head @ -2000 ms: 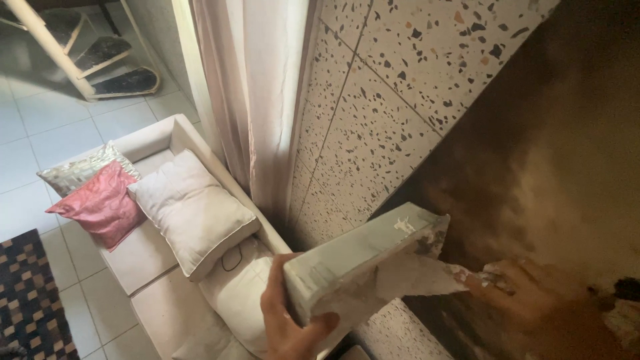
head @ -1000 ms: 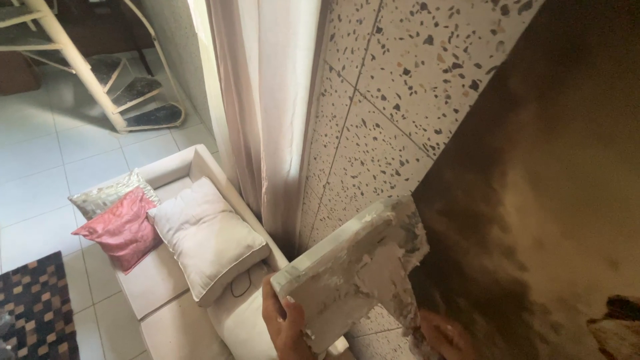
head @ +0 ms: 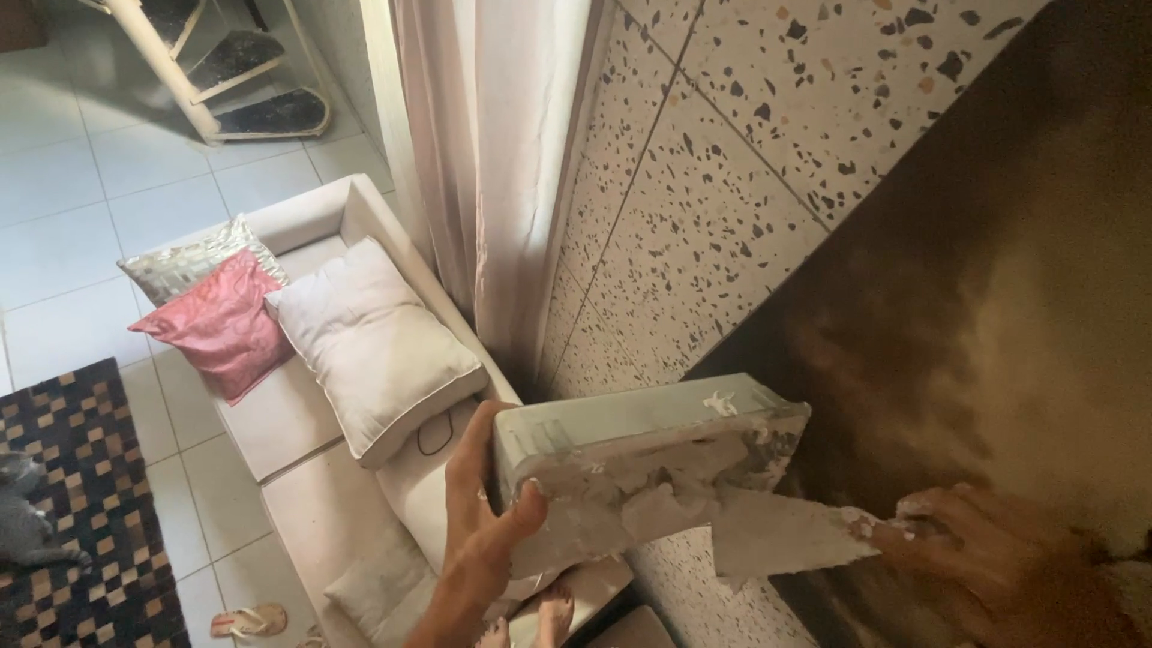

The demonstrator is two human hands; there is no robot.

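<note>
My left hand (head: 490,513) grips the near end of a pale plastic container (head: 630,423), thumb on its open side and fingers behind. Off-white paste (head: 666,490) coats the container's inside and rim. My right hand (head: 954,531), smeared with the same paste, is closed at the narrow end of a putty knife (head: 783,535). The knife's wide blade is covered with paste and lies against or just by the container's lower edge; whether they touch is hard to tell. The handle is mostly hidden in the dim right side.
A terrazzo-tiled wall (head: 711,207) meets a dark, blotchy surface (head: 1017,315). Below are a pale sofa (head: 297,504) with cushions (head: 378,351), bare feet (head: 553,616), a curtain (head: 490,180), a spiral stair (head: 270,112), a checkered rug (head: 90,504) with a grey cat (head: 31,522), and a flip-flop (head: 249,621).
The container was tilted with its paste-filled side more toward the view a second ago; its smooth side now shows again. The right hand and knife have swung out to the right from the container.
</note>
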